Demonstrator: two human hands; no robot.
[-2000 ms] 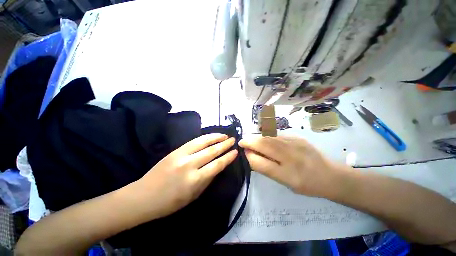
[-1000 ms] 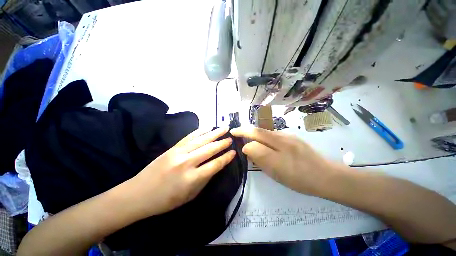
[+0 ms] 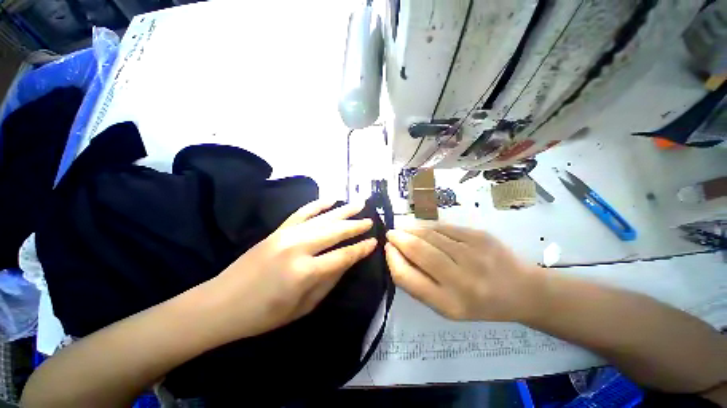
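Observation:
The black garment piece (image 3: 183,215) lies bunched on the table left of the needle. A narrow black strip (image 3: 389,307) curves along its right edge. My left hand (image 3: 299,267) lies on the cloth, fingertips pressing near its edge, just in front of the presser foot (image 3: 378,188). My right hand (image 3: 458,271) pinches the cloth edge and strip between thumb and fingers beside my left fingertips. The needle is too small to make out. The off-white sewing machine head (image 3: 494,72) stands above and behind.
A brown-tan block (image 3: 425,194) and cream ribbed cylinder (image 3: 514,193) sit right of the foot. Blue snips (image 3: 599,209) and slim tweezers (image 3: 544,191) lie further right. A blue crate (image 3: 52,76) with black cloth is at the left.
The view has shifted slightly. My right fingertips moved forward to the foot, then back towards me along the cloth edge. My left hand stays on the cloth with small finger movements.

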